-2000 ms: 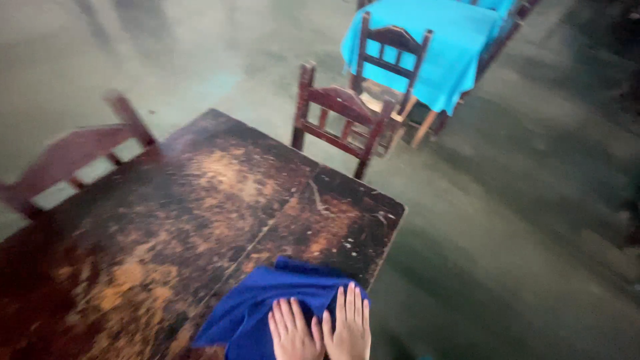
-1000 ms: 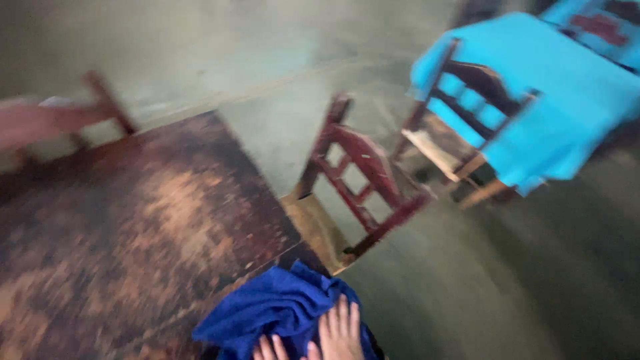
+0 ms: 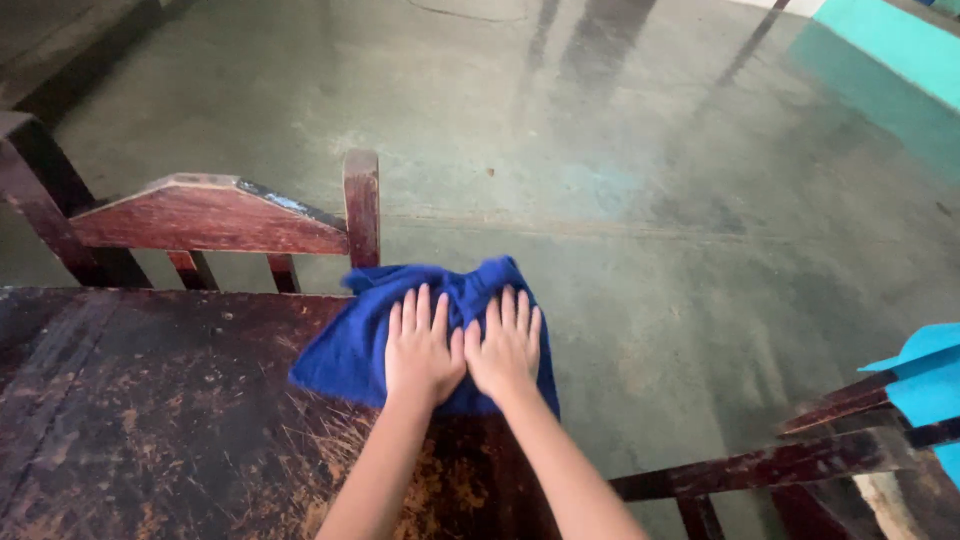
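A bunched blue cloth lies over the far right corner of a worn dark wooden table, part of it hanging past the edge. My left hand presses flat on the cloth with fingers spread a little. Beside it my right hand also rests palm down on the cloth, the two thumbs nearly touching. Neither hand's fingers are curled around the cloth. The table corner under the cloth is hidden.
A reddish wooden chair back stands against the table's far edge, just left of the cloth. Another wooden chair is at the lower right, near a turquoise tablecloth. Concrete floor lies beyond the table.
The view has swung left and nearer to the table's far corner. Both hands and the cloth have moved to that corner, beside the chair back. Both hands stay on the cloth.
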